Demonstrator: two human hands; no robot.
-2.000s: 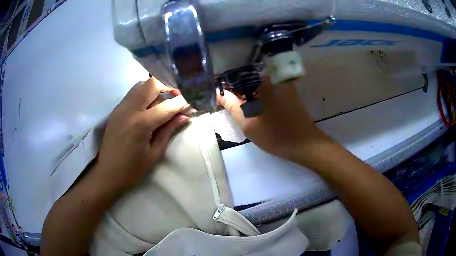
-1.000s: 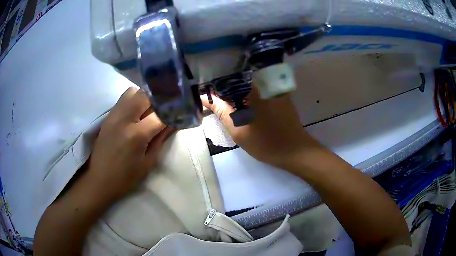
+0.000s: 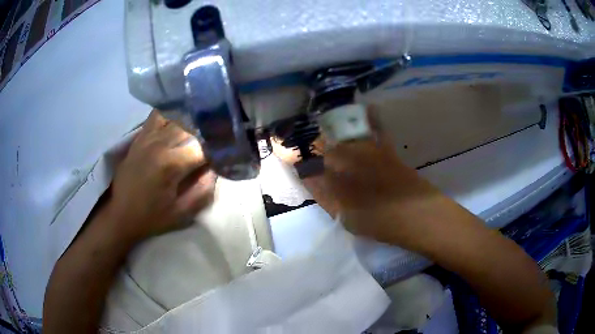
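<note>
A cream garment piece (image 3: 176,261) lies bunched from the needle area down to the front table edge. A zip with a small pull (image 3: 254,256) runs along it. A pale flap of cloth (image 3: 313,280) spreads over the lower middle, blurred. My left hand (image 3: 160,173) lies on the cloth left of the needle area, fingers bent; its fingertips are partly hidden. My right hand (image 3: 362,182) is right of the needle, behind the machine's knobs, its fingers mostly hidden; its hold is unclear. The sewing machine head (image 3: 274,45) covers the top, and the presser foot is barely visible.
The white table (image 3: 59,130) extends left of the machine. A shiny metal guard (image 3: 218,111) hangs in front of the needle area. Coloured loops (image 3: 574,137) hang at the far right. A marked front edge (image 3: 528,189) curves along the table. Blue and striped items lie lower right.
The cloth and zip pull have moved up and left toward the needle. The pale flap has swung up and spread right. My right hand has shifted slightly down; the view has tilted a little.
</note>
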